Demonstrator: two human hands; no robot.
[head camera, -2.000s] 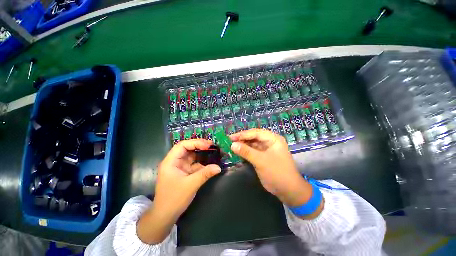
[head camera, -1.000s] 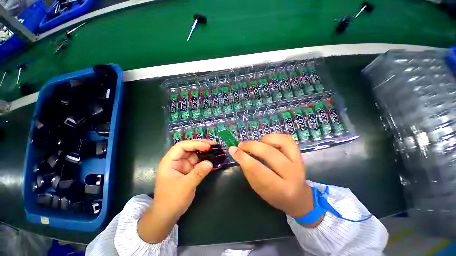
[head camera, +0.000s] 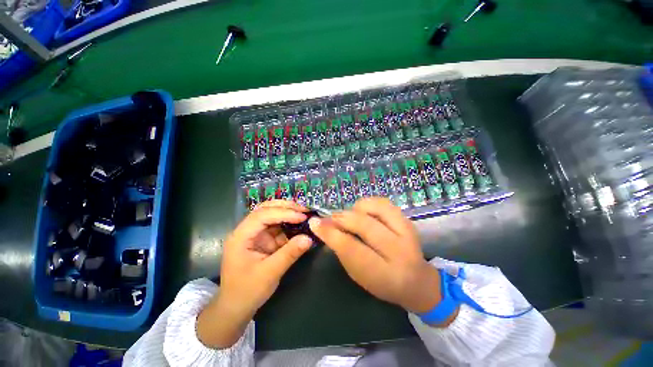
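My left hand (head camera: 259, 251) holds a small glossy black housing (head camera: 299, 228) between thumb and fingers, in front of the blister tray. My right hand (head camera: 379, 251) is up against it, thumb and fingertips closed on a thin circuit board (head camera: 319, 211) seen nearly edge-on at the housing. The fingers hide most of both parts. The clear blister tray (head camera: 507, 196) behind the hands holds two rows of green circuit boards with black-and-white markings and red wire.
A blue bin (head camera: 166, 154) full of black housings stands at left. Clear empty trays (head camera: 594, 165) are stacked at right. Beyond a pale rail (head camera: 286, 93), the green belt (head camera: 344, 43) carries several black part-built units (head camera: 235, 34). More blue bins (head camera: 89, 25) are at the upper left.
The green board has turned from its face showing to nearly edge-on, and my right fingertips have moved left, closer to the housing. The units on the belt have moved left.
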